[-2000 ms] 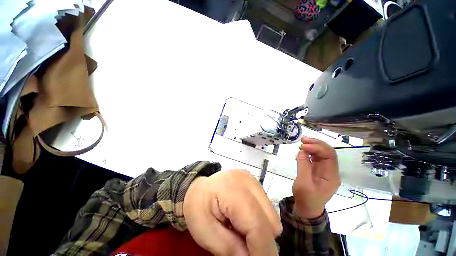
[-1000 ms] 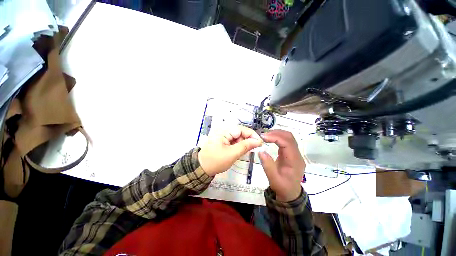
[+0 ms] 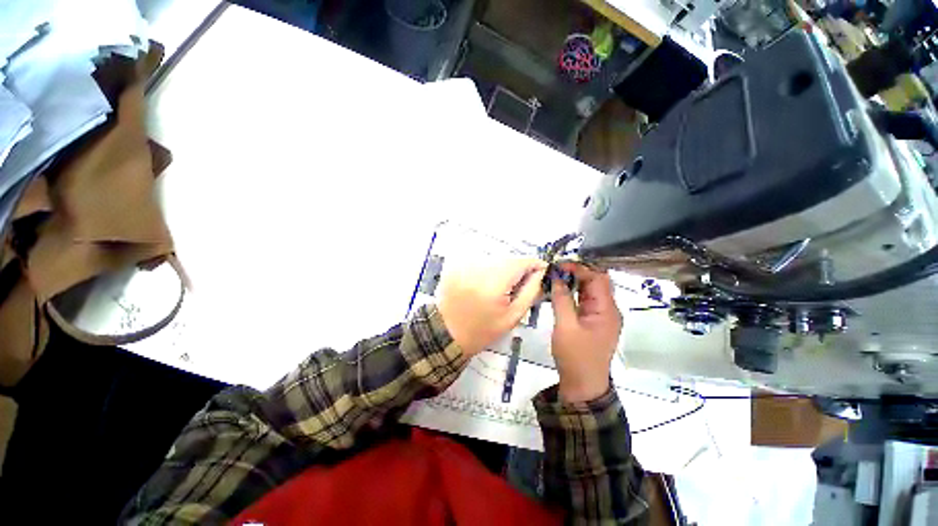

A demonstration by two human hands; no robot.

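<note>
My left hand (image 3: pixel 483 300) is at the needle area, its fingertips pinched together. My right hand (image 3: pixel 588 327) is beside it, thumb and finger closed at the presser foot (image 3: pixel 561 275), which they partly cover. No thread can be made out between the fingertips. The sewing machine (image 3: pixel 720 144), with a dark front cover, stands above and right of the hands. The bed slide plate (image 3: pixel 444 250) lies under my left hand and is partly hidden. The needle cannot be made out.
Brown bag panels (image 3: pixel 108 200) with a strap loop (image 3: pixel 154 331) and white sheets (image 3: pixel 51 87) are piled at the left. Tension knobs (image 3: pixel 756 344) sit low on the machine head. A black cable (image 3: pixel 679 423) curves to the right of my right sleeve.
Both hands have moved up from in front of the needle area to the presser foot, fingertips close together. The view has shifted, showing more of the background behind the machine.
</note>
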